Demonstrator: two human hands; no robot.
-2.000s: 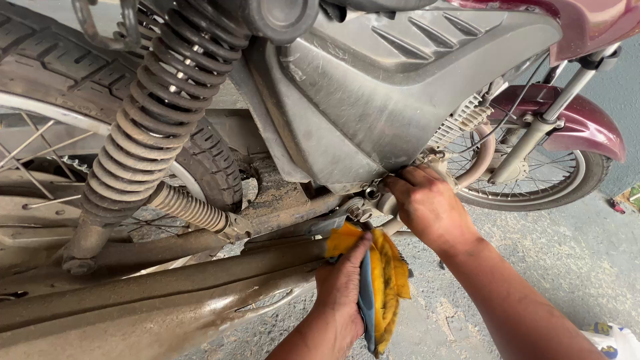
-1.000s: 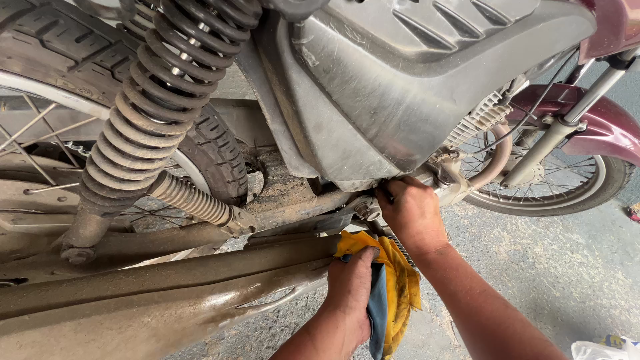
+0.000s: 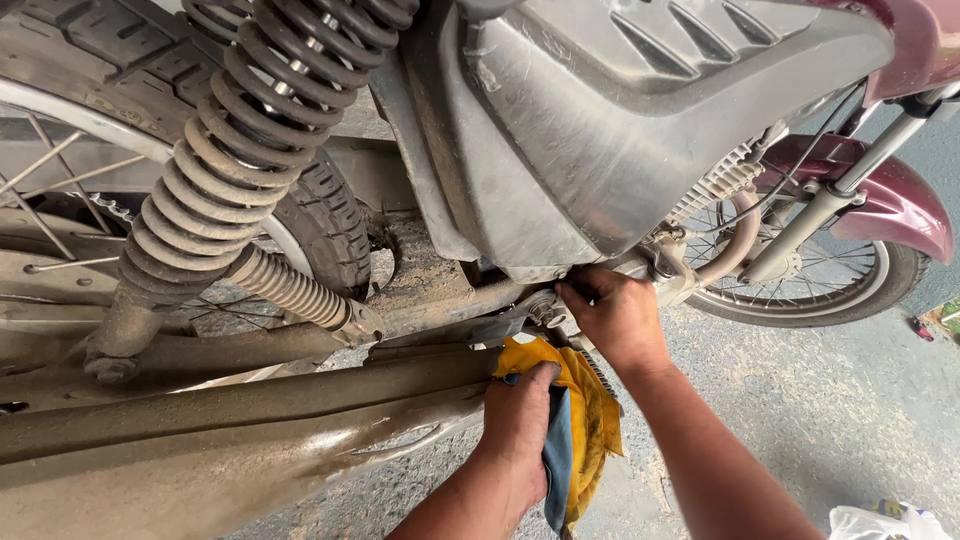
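A dusty motorcycle fills the view. My left hand (image 3: 517,427) grips a stained yellow and blue cloth (image 3: 592,420) against the front end of the exhaust muffler (image 3: 285,427). Up and to the right, my right hand (image 3: 619,315) has its thumb and fingers bent at the lower edge of the grey plastic side cover (image 3: 555,150), near a small bolt. Whether those fingers pinch anything is hidden. A metal bolt fitting (image 3: 547,311) shows between the two hands, just above the cloth.
On the left are the coil-spring shock absorber (image 3: 225,172) and the rear tyre (image 3: 330,225). The front wheel (image 3: 810,277) and maroon fender (image 3: 892,195) stand at the right. A white plastic bag (image 3: 877,523) lies on the speckled concrete floor (image 3: 787,397) at the lower right.
The cloth is still in my left hand beside the muffler. My right hand remains by the side cover's lower edge, with its fingers shifted slightly. The view has moved closer.
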